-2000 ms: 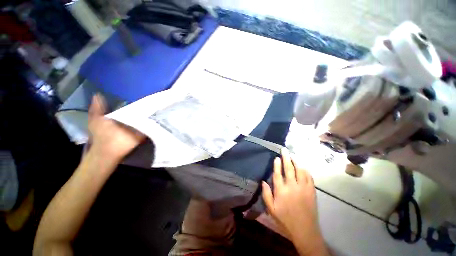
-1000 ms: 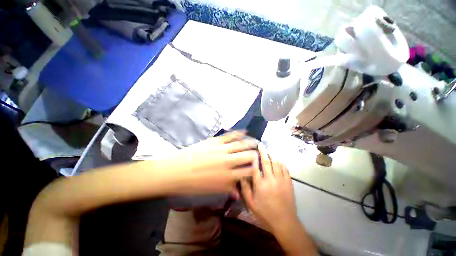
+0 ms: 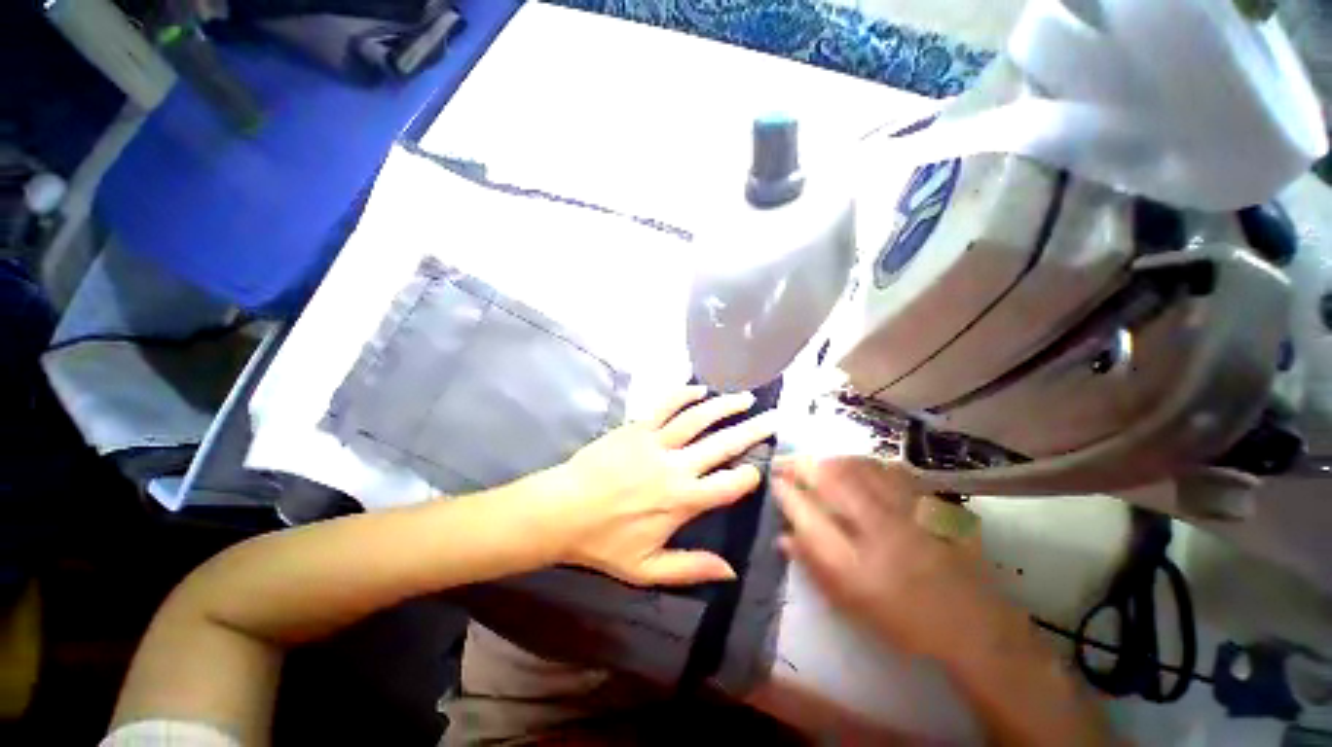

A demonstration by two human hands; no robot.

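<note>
My left hand [image 3: 665, 489] lies flat with fingers spread on a dark band [image 3: 725, 547], left of the needle area. My right hand [image 3: 862, 547] is blurred beside it, under the front of the sewing machine head [image 3: 1008, 292]; its fingertips are near the band's right edge. The grey panel [image 3: 614, 620] runs under the band toward my lap. A light-grey pocket piece [image 3: 475, 380] lies on the white panel [image 3: 548, 277] to the left. The needle and presser foot are too unclear to tell.
The white machine lamp [image 3: 771, 277] hangs left of the head. Black-handled shears [image 3: 1139, 628] lie at right. A white tape roll [image 3: 1169, 102] sits atop the machine. A blue surface [image 3: 241, 175] at left bears folded dark pieces [image 3: 351, 37]. Patterned blue cloth [image 3: 818, 44] edges the back.
My left hand moved from the panel's left edge onto the dark band. My right hand moved toward the machine. The white panel now lies flatter, and the view has moved closer to the machine.
</note>
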